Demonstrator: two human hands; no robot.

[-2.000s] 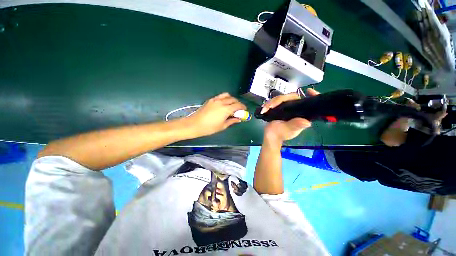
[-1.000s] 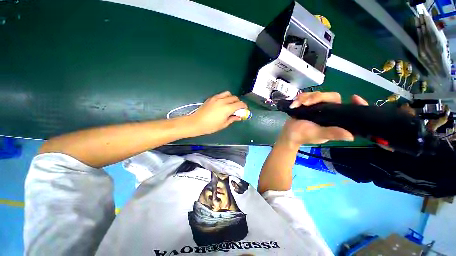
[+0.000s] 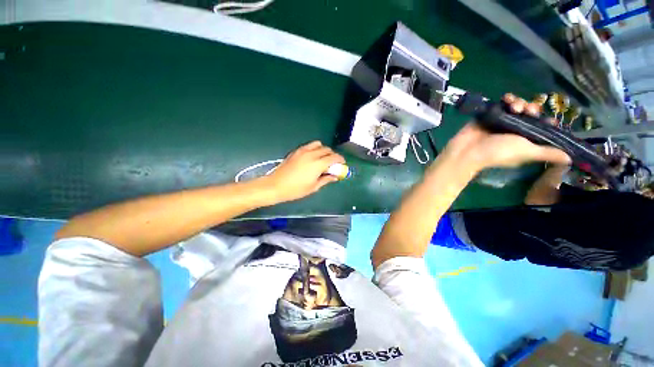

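Note:
My left hand (image 3: 310, 172) holds a small yellow-and-white device (image 3: 338, 170) near the bench's front edge, most of it hidden in the fingers. Its white cord loop (image 3: 252, 170) trails on the green surface to the left. My right hand (image 3: 502, 143) holds the black electric screwdriver (image 3: 538, 131) raised to the right of the screw feeder. The driver's tip points left, beside the feeder's open box. The silver-grey screw feeder (image 3: 419, 107) stands on the bench between and beyond my hands.
A white line (image 3: 287, 51) runs along the green bench (image 3: 179, 100). A yellow device (image 3: 450, 53) lies behind the feeder. A white cord (image 3: 420, 149) lies right of it. Several yellow devices (image 3: 561, 107) lie farther right. A person in black (image 3: 559, 226) works at the right.
My right hand has lifted the screwdriver from the feeder's front, up and to the right. My left hand has stayed nearly in place with the device. The view has shifted slightly.

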